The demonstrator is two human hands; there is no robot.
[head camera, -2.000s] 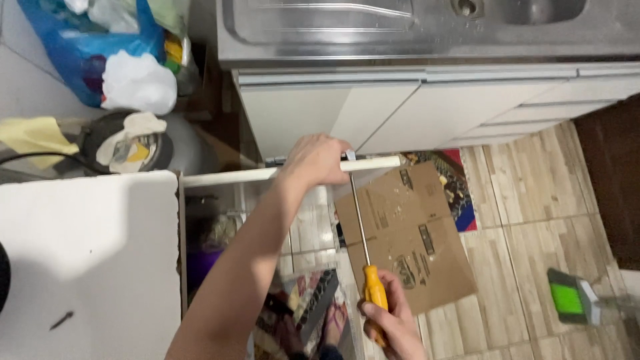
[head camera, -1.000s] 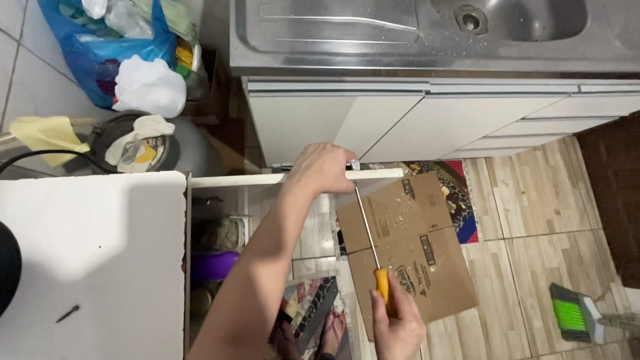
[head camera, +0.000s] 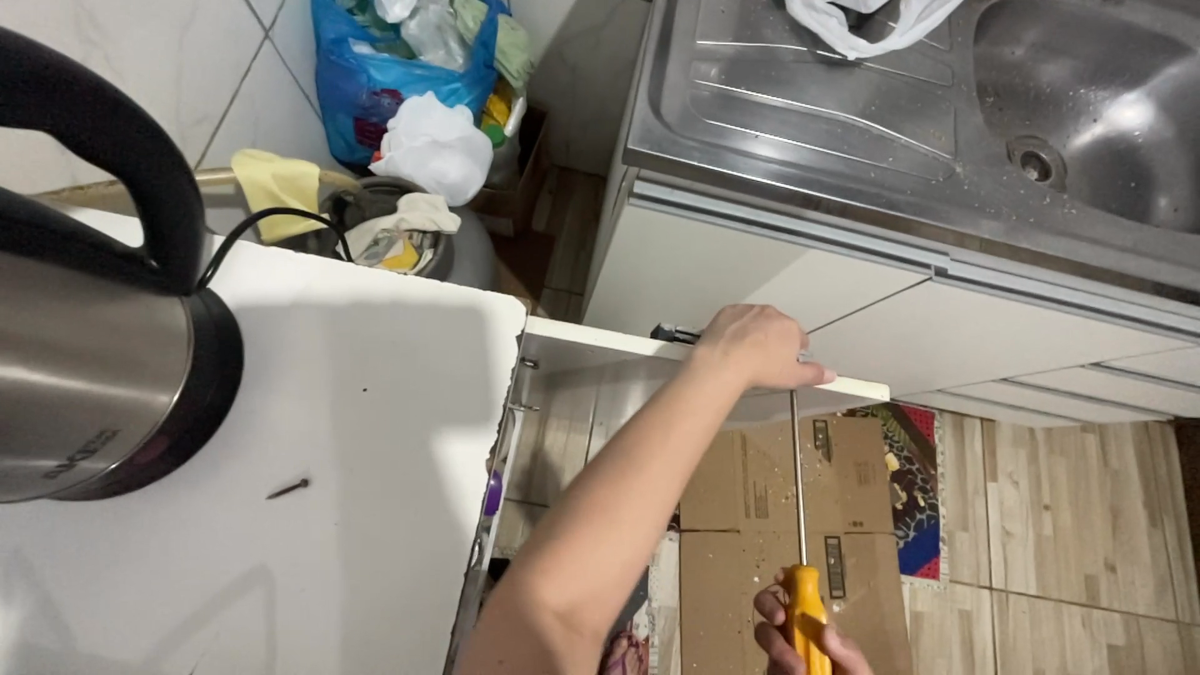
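My left hand (head camera: 761, 347) reaches over the top edge of an open white cabinet door (head camera: 600, 336), its thumb on the near side and its other fingers hidden behind. A dark metal fitting (head camera: 677, 333) shows beside it on the far side. In my right hand (head camera: 797, 633) is a screwdriver (head camera: 807, 609) with a yellow handle. Its long shaft points away from me, and its tip reaches the door just below my left thumb; the exact contact is hidden. One dark screw (head camera: 289, 488) lies on the white top (head camera: 394, 562) at left.
An electric kettle (head camera: 94, 375) stands on the white top. Beyond are a blue bag (head camera: 403, 84) and a gas cylinder (head camera: 473, 253). The steel sink (head camera: 1106, 122) is at upper right, above white cabinets (head camera: 1059, 328). Flattened cardboard (head camera: 731, 581) covers part of the floor.
The view has shifted left, bringing the kettle in more fully. My left hand stays on the door edge and my right hand still holds the screwdriver. A white bag now shows on the sink.
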